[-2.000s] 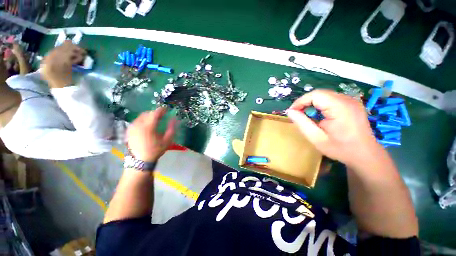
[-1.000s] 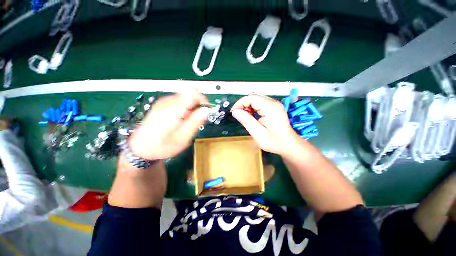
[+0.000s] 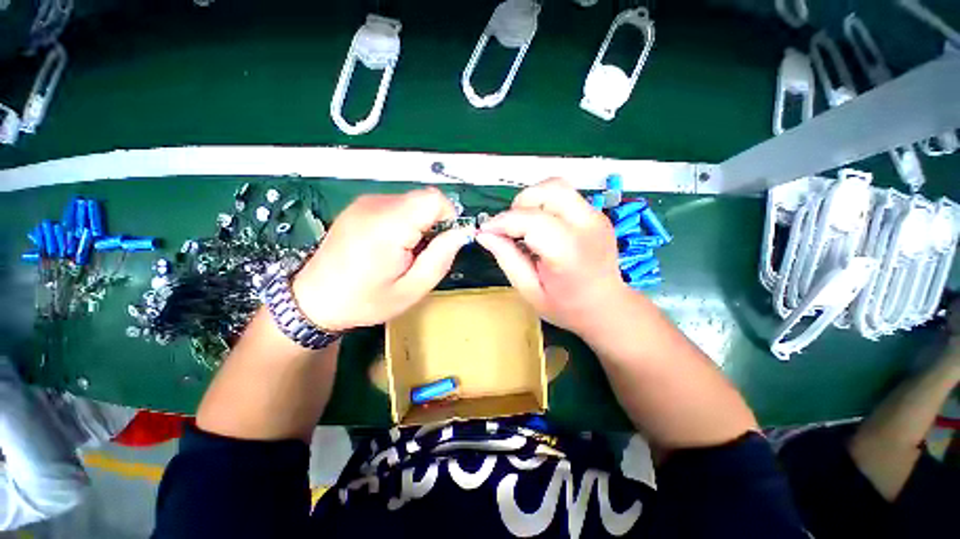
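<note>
My left hand [image 3: 374, 258] and my right hand [image 3: 558, 253] meet above the back edge of a shallow tan cardboard box [image 3: 468, 347]. Their fingertips pinch a tiny pale piece [image 3: 471, 228] with thin wires, most of it hidden by the fingers. One blue cell [image 3: 434, 391] lies in the box's near left corner. A tangled pile of wired circuit boards [image 3: 205, 290] with round silver-white end pieces lies left of my left hand. A pile of blue cells [image 3: 638, 242] lies just right of my right hand.
More blue cells [image 3: 79, 234] lie at the far left. White loop housings [image 3: 368, 74] lie on the green belt beyond a pale rail [image 3: 263, 161]. Many more are heaped at the right [image 3: 858, 253], under a grey upright [image 3: 842, 121]. Another person's arm [image 3: 905, 432] is at the lower right.
My left hand has come from the left to meet my right hand, and their fingertips are now together. The view has swung to the right, and the neighbour at left is mostly out of view.
</note>
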